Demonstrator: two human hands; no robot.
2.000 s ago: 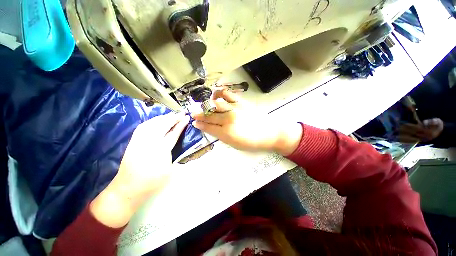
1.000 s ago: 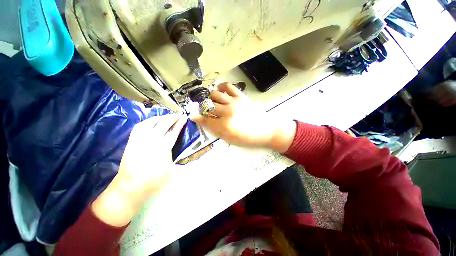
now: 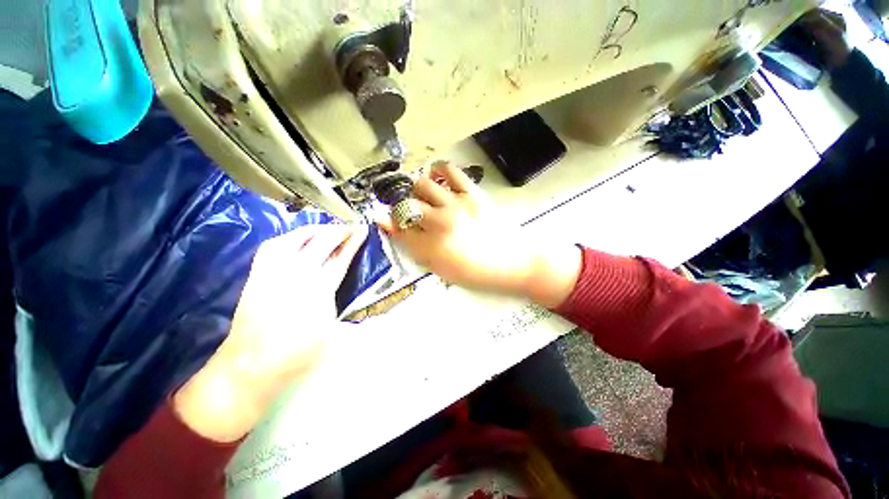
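Observation:
The shiny navy shell panel (image 3: 117,263) spreads over the left of the table and runs to the needle area of the cream sewing machine (image 3: 487,58). A small navy piece with a white edge (image 3: 368,271) shows between my hands. My left hand (image 3: 288,302) lies on the cloth, fingertips just left of the needle area, pressing or holding it. My right hand (image 3: 468,229) is right of the needle area, beside the ridged brass-coloured knob (image 3: 406,213), fingers bent; its fingertips are partly hidden by machine parts. Glare washes out both hands.
A black phone (image 3: 521,146) lies on the bed under the machine arm. Dark scraps (image 3: 690,133) are behind it at right. A turquoise holder (image 3: 96,73) is at upper left. An offcut box (image 3: 760,253) is below right. Another person's dark sleeve (image 3: 858,88) reaches in at upper right.
My hands stay almost in place, with the right fingers shifting slightly. The other person's arm has moved from the right edge up to the far table end.

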